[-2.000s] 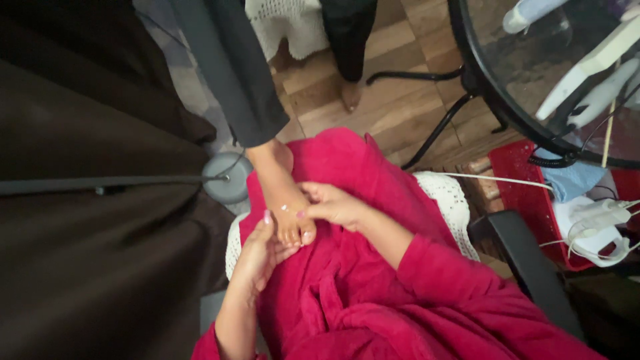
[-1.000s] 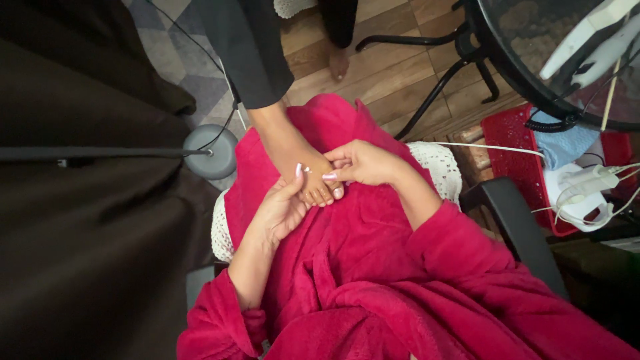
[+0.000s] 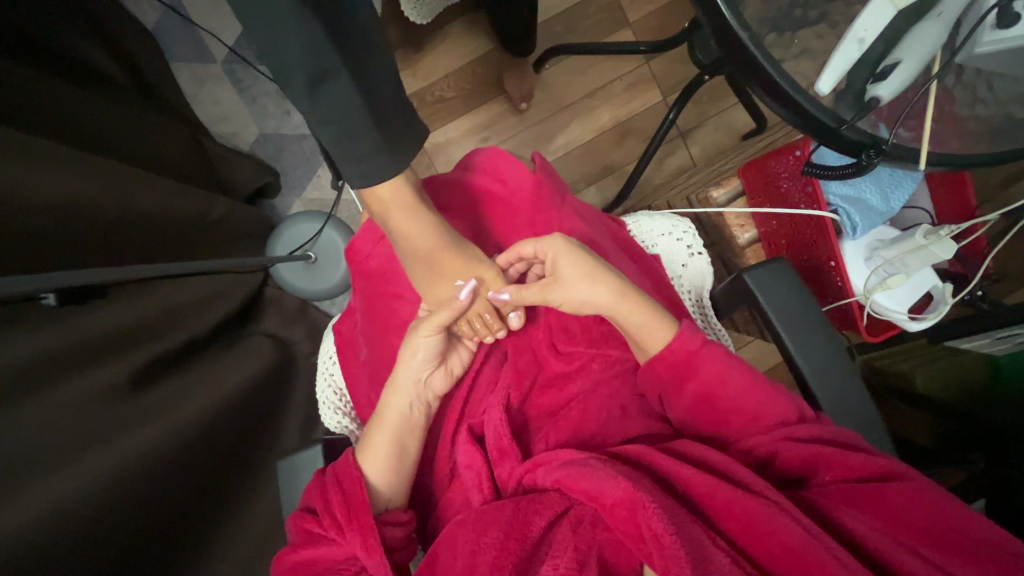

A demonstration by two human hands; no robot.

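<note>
Another person's bare foot (image 3: 436, 256) rests on my lap, on the red plush robe (image 3: 560, 384). My left hand (image 3: 438, 344) cups the outer side of the foot at the small toes, thumb on top near a small white smear of what looks like cream. My right hand (image 3: 552, 276) touches the side of the forefoot by the big toe, its thumb on top and its other fingers curled. The foot's sole and the left fingers beneath it are hidden. A dark trouser leg (image 3: 344, 96) covers the person's shin.
Left are a dark curtain (image 3: 120, 360) and a grey round stand base (image 3: 310, 254) with a pole. A glass table (image 3: 800, 88) holding white devices stands upper right, above a red basket (image 3: 788, 232) with a power strip and cables. A black armrest (image 3: 800, 344) is on my right. Another bare foot (image 3: 520, 82) is ahead.
My left hand has moved in from beside the toes, and its thumb now lies over the top of the foot. My right hand stays near the big toe.
</note>
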